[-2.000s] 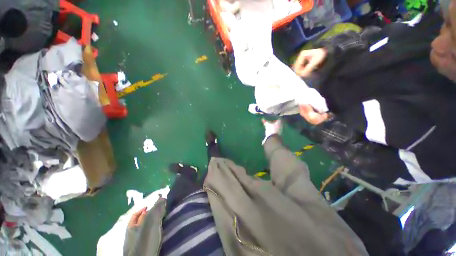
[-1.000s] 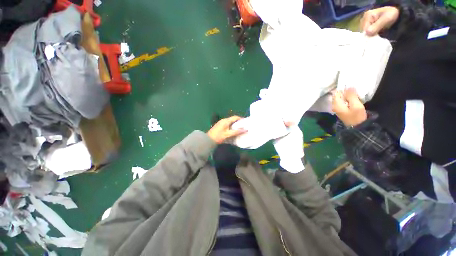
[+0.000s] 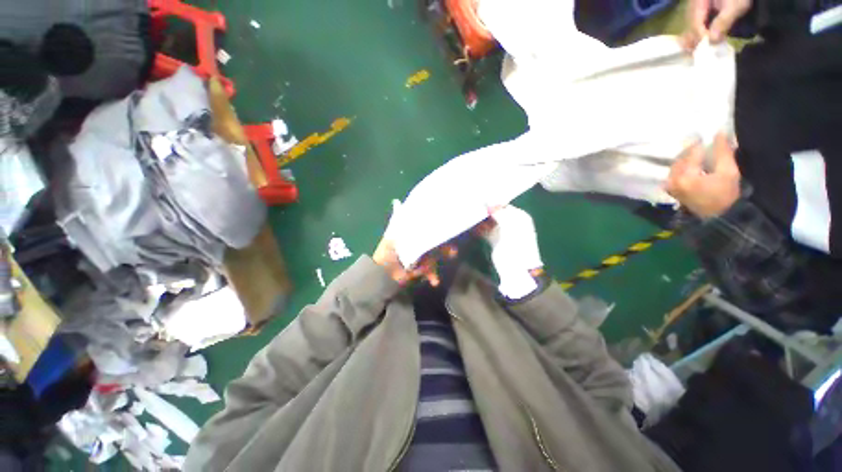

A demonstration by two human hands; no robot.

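Observation:
A long white cloth (image 3: 591, 101) stretches from my hands to another person's two hands at the upper right; its far end goes out at the top edge. My left hand (image 3: 406, 265), bare, grips the near left end, partly covered by the cloth. My right hand (image 3: 513, 241), in a white glove with bare fingertips, is at the cloth's lower edge, its fingers partly hidden under it. Whether the cloth is a sack or loose panels I cannot tell.
A person in dark clothes stands at right. Grey garment pieces (image 3: 175, 184) lie on a carton (image 3: 257, 281) at left, beside red-orange stools (image 3: 270, 164). White offcuts (image 3: 138, 419) lie on the floor. An orange crate's corner (image 3: 469, 28) shows at top. A metal frame (image 3: 762, 318) stands lower right.
My left hand has come up from the lower left and taken hold of the cloth. My right hand has met it too. The cloth's near end is drawn towards me, and the other person's hands have moved right.

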